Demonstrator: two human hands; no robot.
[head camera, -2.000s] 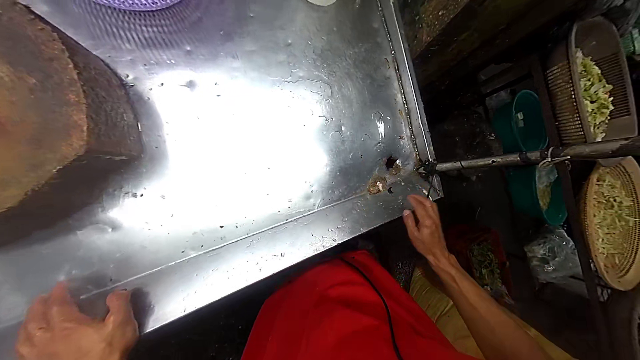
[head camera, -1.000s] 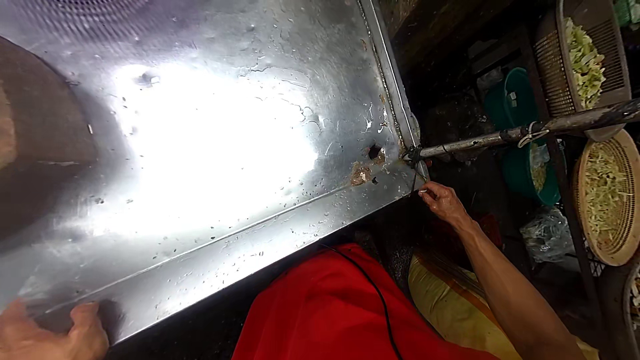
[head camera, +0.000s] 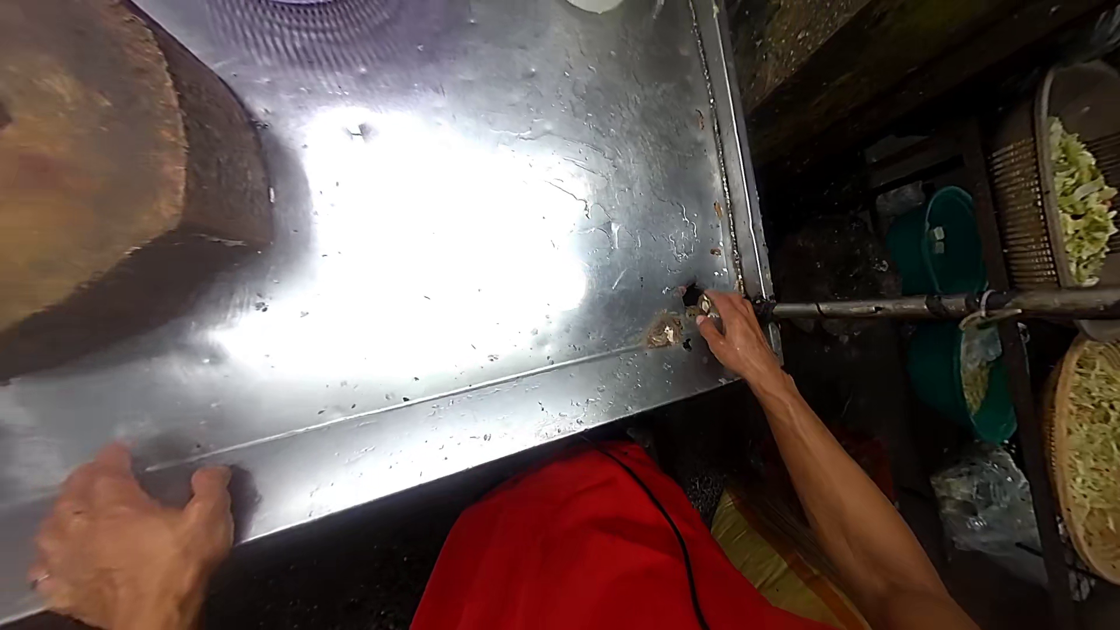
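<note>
My left hand rests on the near left edge of a wet stainless steel table, fingers apart, holding nothing. At the table's right corner, my right hand has thumb and fingertips around a small pale and brown thing, too small to name. Right by those fingertips are a dark hole in the metal and a brown clump of debris. Small dark bits and water streaks dot the surface.
A thick wooden chopping block stands at the upper left. Past the right edge, a pole runs outward, near green plastic basins, a basket of shredded vegetables, a round woven tray and a clear plastic bag.
My right hand has moved from the outer corner of the table onto its surface beside the hole, its fingertips now at a small thing. My left hand remains at the near left edge.
</note>
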